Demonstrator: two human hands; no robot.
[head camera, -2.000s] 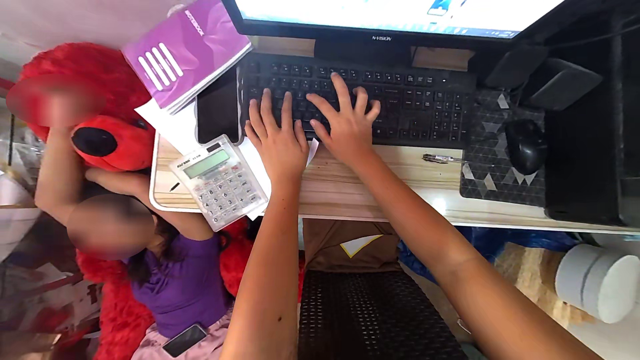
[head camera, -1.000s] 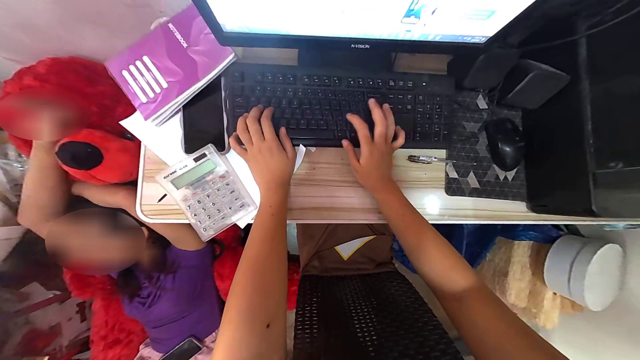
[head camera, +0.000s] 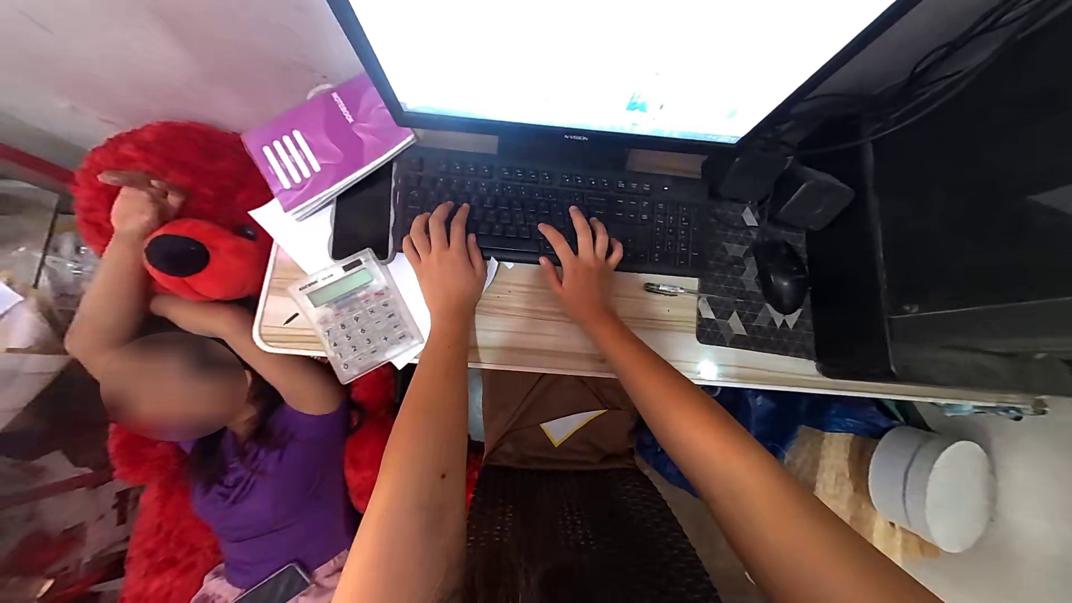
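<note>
My left hand (head camera: 446, 266) rests with spread fingers on the left part of a black computer keyboard (head camera: 536, 201). On the keyboard's lower edge, right of its middle, lie the fingertips of my right hand (head camera: 584, 272), its fingers apart. Neither hand holds anything. A clear-cased calculator (head camera: 358, 318) lies left of my left wrist, partly over white paper (head camera: 297, 237). Behind it are a dark smartphone (head camera: 363, 213) and a purple notebook (head camera: 327, 146). The lit monitor (head camera: 576, 138) stands behind the keyboard. A pen (head camera: 670, 289) lies right of my right hand.
At the right, a black mouse (head camera: 781, 276) sits on a patterned mouse pad (head camera: 729, 322), with small black speakers (head camera: 811, 197) behind. A person in a purple top (head camera: 272, 494) leans on a large red teddy bear (head camera: 209, 260) at the left. Below right stands a round white container (head camera: 930, 486).
Both hands remain at the keyboard. My right hand has shifted from over the keys to the keyboard's near edge since two seconds ago. The monitor's display looks whiter.
</note>
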